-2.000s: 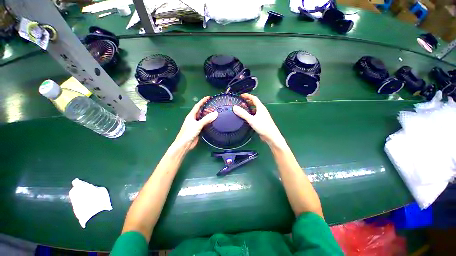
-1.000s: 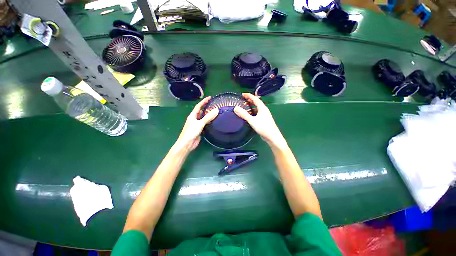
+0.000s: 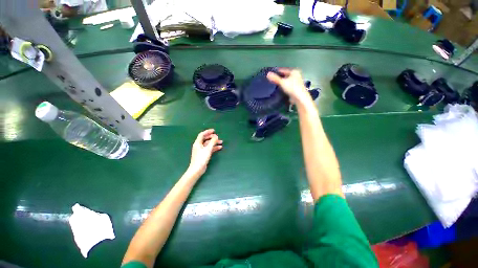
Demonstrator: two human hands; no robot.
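My right hand (image 3: 291, 85) grips the upper right rim of a black clip-on fan (image 3: 261, 92) over the green belt. The fan's clamp base (image 3: 271, 125) points toward me and looks slightly blurred. Another fan stands partly hidden behind it and my right hand. My left hand (image 3: 204, 149) is empty above the green bench, left of the held fan, with its fingers loosely curled and apart.
More fans stand on the belt (image 3: 388, 73): one (image 3: 212, 78) to the left, several to the right. A bottle (image 3: 86, 133), yellow sheet (image 3: 135, 99) and slanting post (image 3: 84, 78) are at left. A white cloth (image 3: 91, 228) lies front left, white bags (image 3: 445, 162) at right.
The fan has moved from between both hands up and right, now in my right hand only. My left hand has let go and lowered. The belt fans have shifted right in view.
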